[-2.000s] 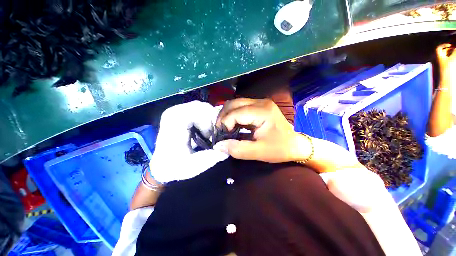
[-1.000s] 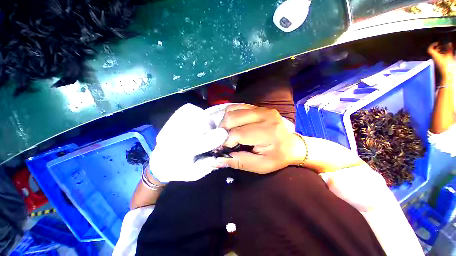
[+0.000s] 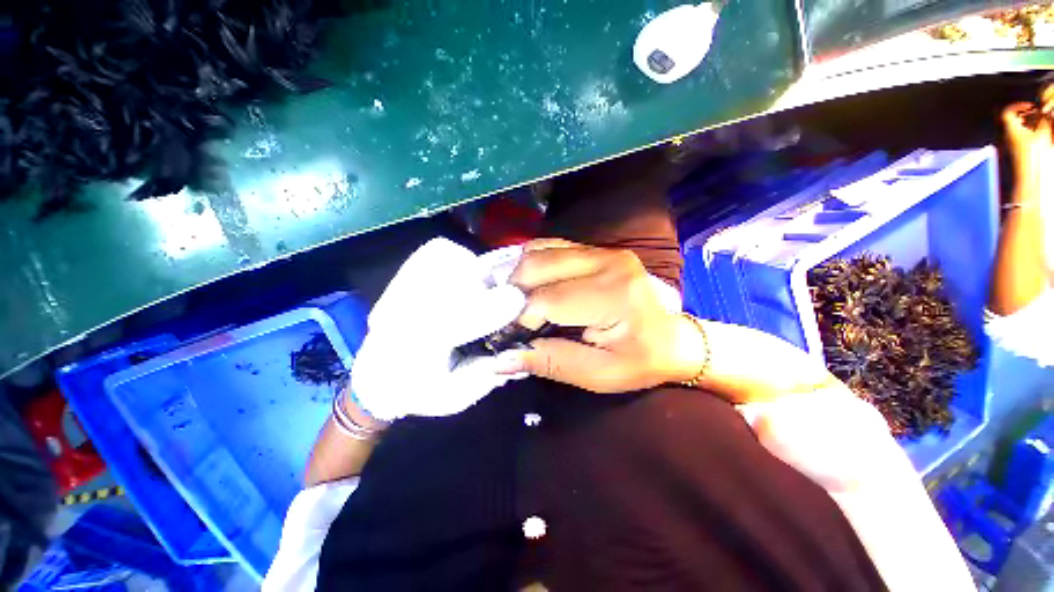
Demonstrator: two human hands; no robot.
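A black spiky piece (image 3: 504, 340) is held between my two hands in front of my chest, mostly hidden by the fingers. My left hand (image 3: 430, 332), in a white knit glove, is closed around its left side. My bare right hand (image 3: 607, 315) pinches its right side, with the thumb below and the curled fingers above. The hands touch each other. A white squeeze bottle (image 3: 675, 43) with a dark mark lies on the green bench, away from both hands.
A black heap of pieces (image 3: 150, 93) covers the bench's left end. A blue crate (image 3: 988, 266) at right holds brown-black pieces with tan tips (image 3: 890, 335). A blue crate (image 3: 220, 428) at left has a few black pieces in a corner. Another person's arm (image 3: 1019, 254) is at the right edge.
Since two seconds ago, my gloved fingers have closed over the black piece and my right fingers have curled in around it, so less of it shows. Since one second ago there is only a small finger shift.
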